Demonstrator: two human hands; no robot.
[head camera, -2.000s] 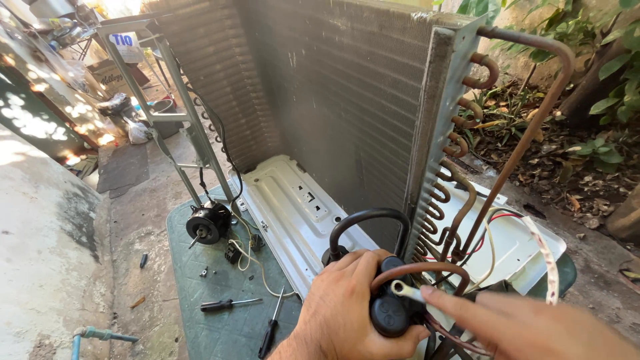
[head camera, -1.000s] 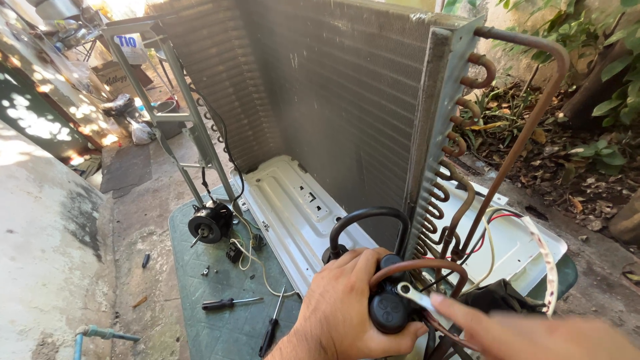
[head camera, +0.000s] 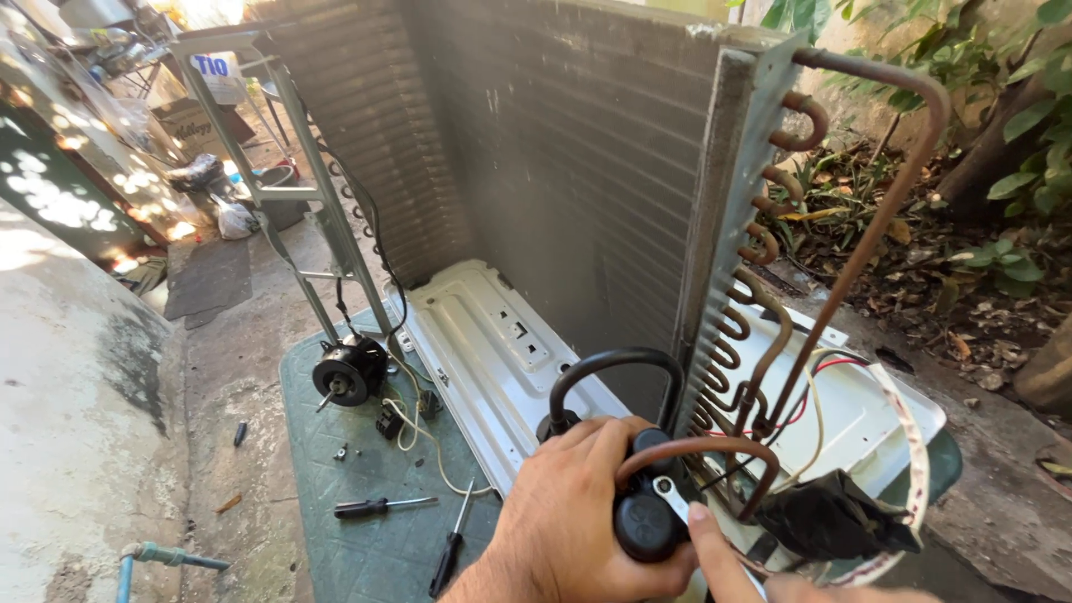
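Note:
At the lower middle, my left hand (head camera: 578, 519) is wrapped around the black compressor (head camera: 643, 526) with its rounded caps. My right hand (head camera: 737, 557), partly cut off by the bottom edge, holds a ratcheting ring wrench (head camera: 672, 498), whose ring end sits on top of the compressor between the caps. A brown copper pipe (head camera: 703, 448) arches over the wrench. Behind my left hand curves a black insulated pipe (head camera: 615, 358). The condenser coil (head camera: 569, 167) stands upright behind, with copper bends along its right end. Whatever fastener lies inside the ring cannot be made out.
A white metal base pan (head camera: 494, 335) lies on the green table (head camera: 327, 469). Left of it are a fan motor (head camera: 350, 370), a screwdriver (head camera: 368, 507) and another screwdriver (head camera: 448, 557). A metal bracket frame (head camera: 289, 194) rises behind. Loose wires and a black bag (head camera: 829, 511) are at right.
The wrench's handle and my right hand have swung toward the bottom of the view, while its ring end stays near the same spot on the compressor. My left hand keeps its hold.

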